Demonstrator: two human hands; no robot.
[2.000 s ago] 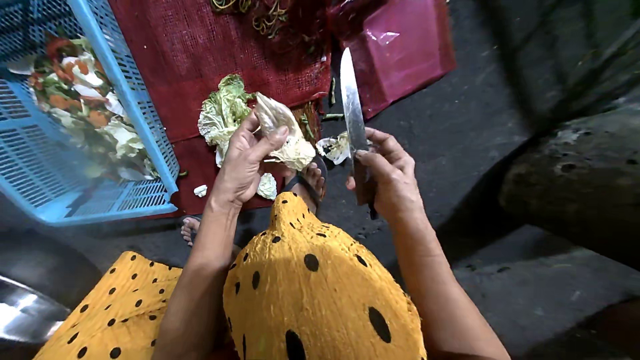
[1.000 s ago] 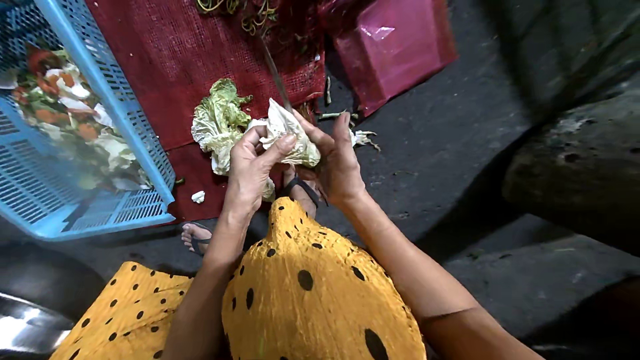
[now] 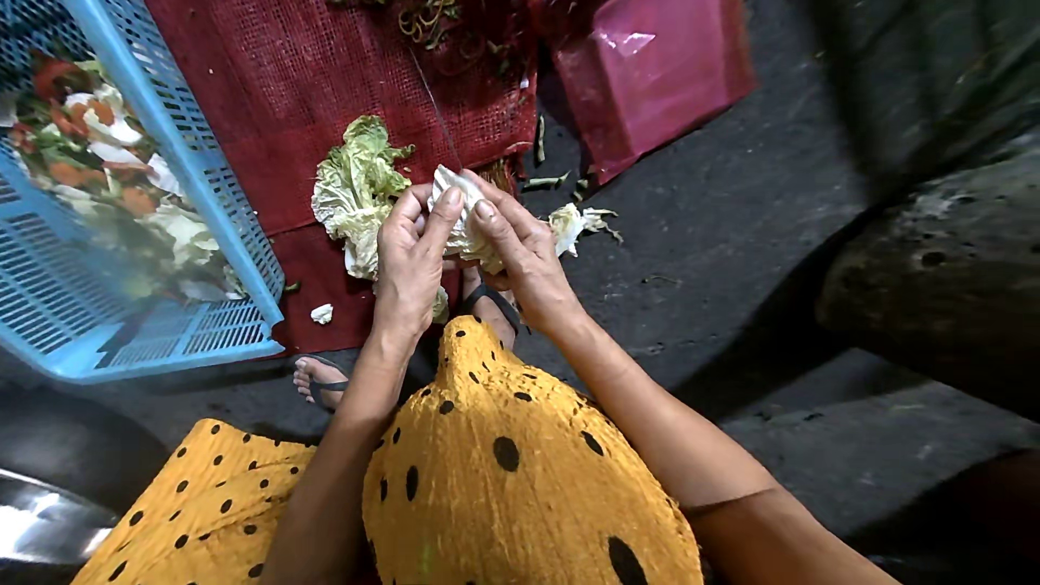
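A pale cabbage piece is pinched between both hands above my lap. My left hand grips its left side with thumb and fingers, and my right hand holds its right side. A knife blade, seen nearly edge-on as a thin line, points up and away from the hands; its handle is hidden. Green and white cabbage leaves lie on a red mesh sack just left of my left hand. A cabbage scrap lies on the floor to the right of my right hand.
At the left stands a blue plastic basket with cut vegetables, some orange and some white. A pink plastic bag lies beyond, at the upper right. Bean pieces lie on the dark floor. A metal bowl is at the lower left.
Two seconds ago my right hand held the knife upright, apart from the cabbage. It has since moved left to the cabbage piece, and both hands now grip it.
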